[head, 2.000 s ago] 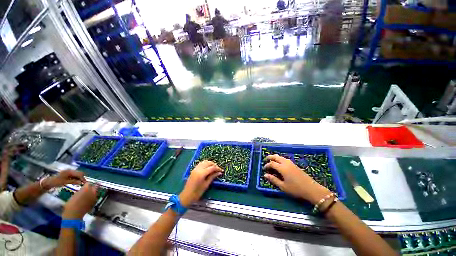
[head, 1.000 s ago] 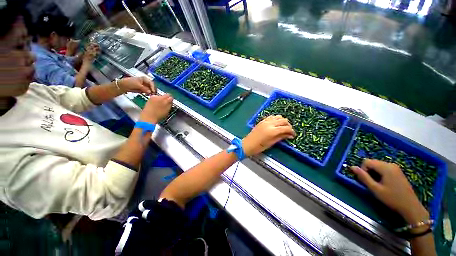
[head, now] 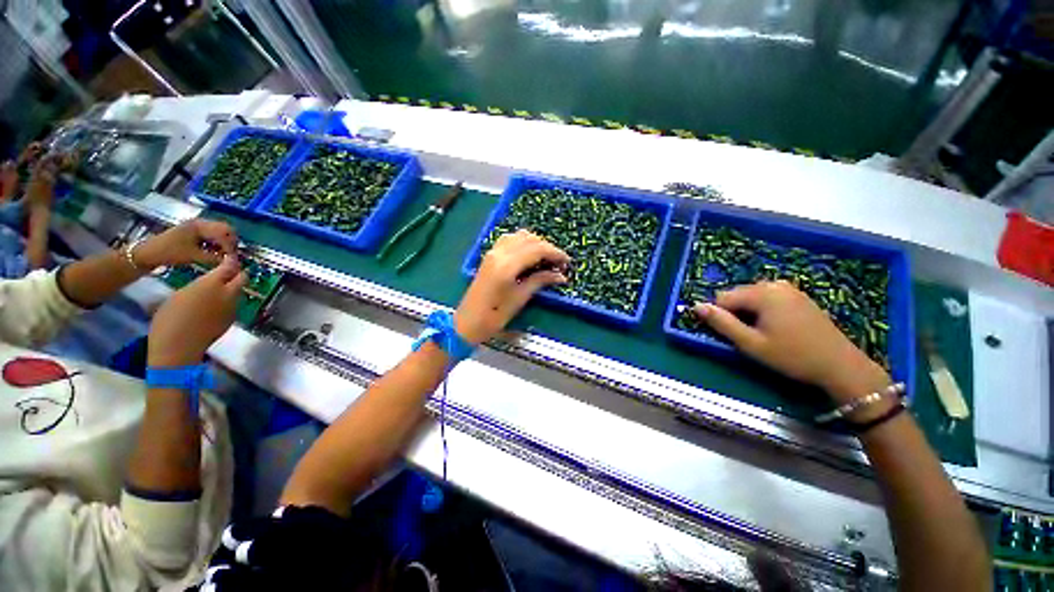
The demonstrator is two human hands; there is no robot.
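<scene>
Two blue bins stand side by side on the dark green mat, heaped with tiny dark capacitors with yellow-gold ends. My left hand (head: 509,280), with a blue wrist strap and cord, is at the front left edge of the left bin (head: 668,237), fingers curled over the capacitors; whether it pinches one is too small to tell. My right hand (head: 788,332), with a beaded bracelet and dark band, is over the front left part of the right bin (head: 905,306). Its thumb and forefinger meet on a small capacitor (head: 700,310).
Green-handled cutters (head: 421,230) lie left of my bins. A neighbour's hands (head: 202,289) work at the left before two more blue bins (head: 407,185). Conveyor rails (head: 578,361) run in front. A pale-handled tool (head: 948,387) and red tray (head: 1026,248) are right; a green panel (head: 1023,534) is lower right.
The view has swung left and then back right. Both hands stay at their bins. A small capacitor now shows at my right fingertips, as it did a second ago.
</scene>
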